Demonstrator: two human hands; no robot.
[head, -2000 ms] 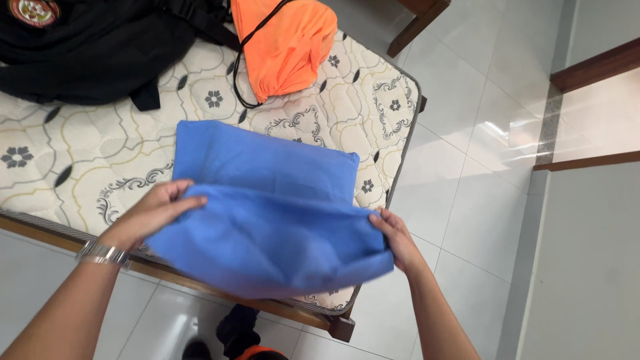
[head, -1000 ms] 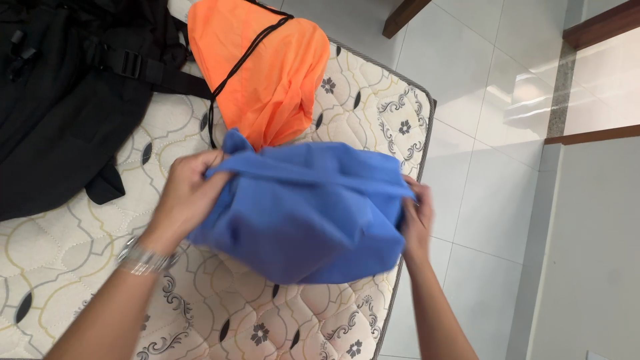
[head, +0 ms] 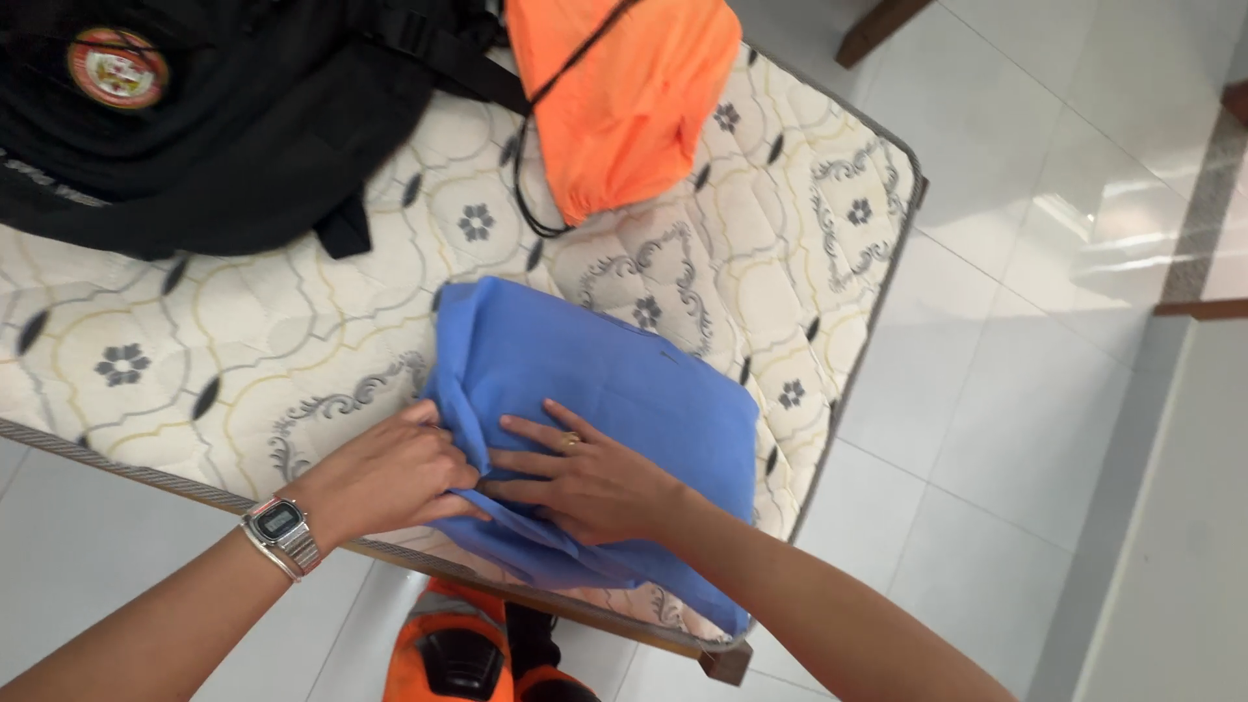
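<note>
A blue folded garment [head: 604, 380] with a small dark logo lies on the patterned mattress [head: 292, 322] near its front right corner. My left hand [head: 414, 468], with a metal digital watch and a bangle at the wrist, grips the garment's left edge, its fingertips partly hidden in the folds. My right hand [head: 580, 473], wearing a ring, rests flat on the cloth with fingers spread, close beside the left one. The front part of the garment is rumpled below both hands.
A black backpack [head: 244, 166] with a round patch lies at the upper left. Beside it is an orange drawstring bag [head: 624, 107] with a black cord. The wooden bed frame [head: 721, 663] ends at a corner post. Orange clothing [head: 448, 634] shows below the bed edge; a white wall [head: 1180, 507] stands right.
The blue garment, held up by both hands earlier, now lies on the mattress. My right hand has let go of its right edge and moved left onto the cloth.
</note>
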